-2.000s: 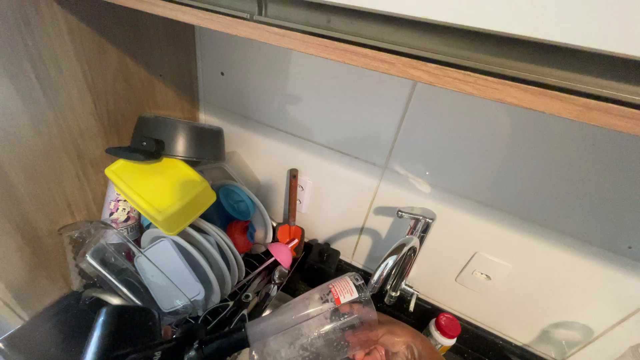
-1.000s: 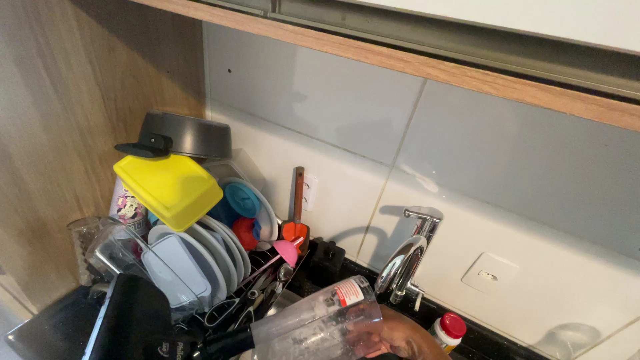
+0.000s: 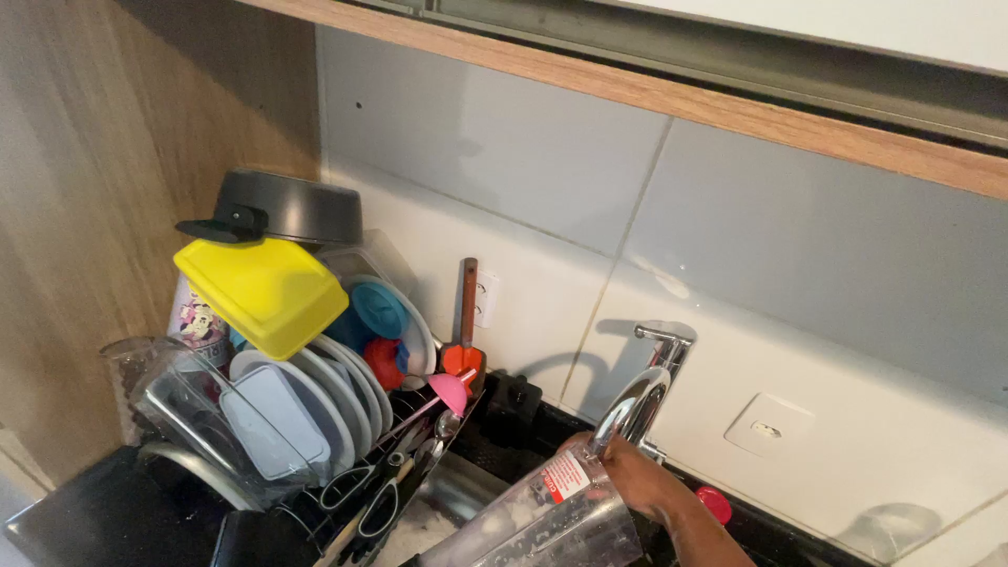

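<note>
A clear plastic container (image 3: 543,516) with a red and white label and soapy residue lies tilted below the chrome faucet (image 3: 634,402). My right hand (image 3: 622,468) is behind the container's upper end, close to the spout; its fingers are mostly hidden, so its grip does not show. My left hand is not in view. A black part joins the container's lower end, partly cut off by the frame. Beside it, black-handled scissors (image 3: 378,508) stand among cutlery in the dish rack.
Left of the sink (image 3: 461,484), the rack holds plates (image 3: 315,394), a yellow plastic container (image 3: 268,295), a dark pan (image 3: 291,206), a pink ladle (image 3: 449,394) and a clear container. A red-capped bottle (image 3: 713,504) stands behind my forearm. A wood-edged cabinet (image 3: 630,94) hangs above.
My right hand has moved up from the bottom of the frame to behind the container near the faucet spout. The black part at lower left has dropped lower in view.
</note>
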